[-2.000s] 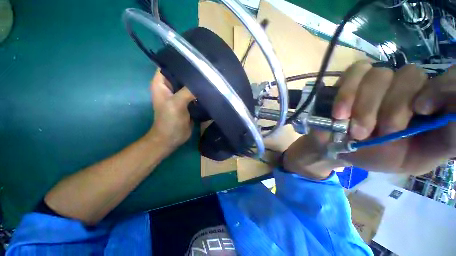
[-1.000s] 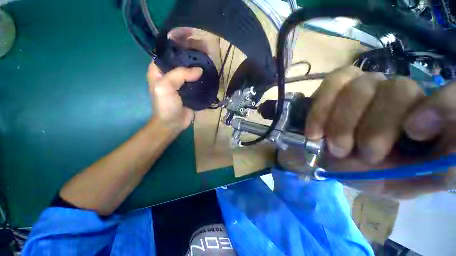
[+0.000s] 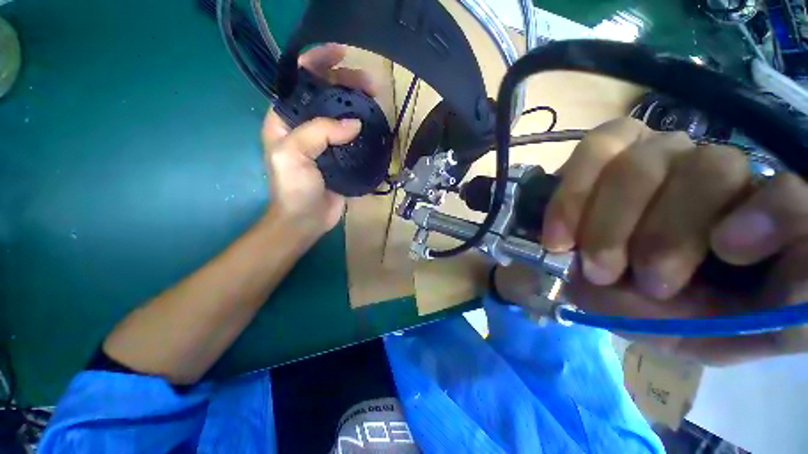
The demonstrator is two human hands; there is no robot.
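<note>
My left hand [image 3: 306, 168] grips a round black earcup [image 3: 359, 146] of the headset, thumb on its face and fingers behind. The wide black inner headband [image 3: 390, 27] arches above it, and the other earcup [image 3: 430, 133] hangs partly behind the screw-feed nozzle. My right hand [image 3: 664, 213] is closed around the black grip of the screwdriver [image 3: 532, 199]. The metal nozzle head [image 3: 428, 180] is beside the right edge of the held earcup; whether they touch is unclear. The silver air cylinder [image 3: 487, 239] runs below the grip.
Cardboard sheets [image 3: 376, 266] lie on the green bench mat [image 3: 133, 177]. A thick black hose [image 3: 611, 58] loops over the driver, and a blue air hose [image 3: 691, 321] leaves its fitting. A round black object [image 3: 660, 113] lies behind my right hand. A whitish round tub [image 3: 7, 58] is at the left edge.
The headset has turned from the hoops and headband facing me to the held earcup's face showing. The driver has moved left and slightly down to that earcup. Little changed in the last second.
</note>
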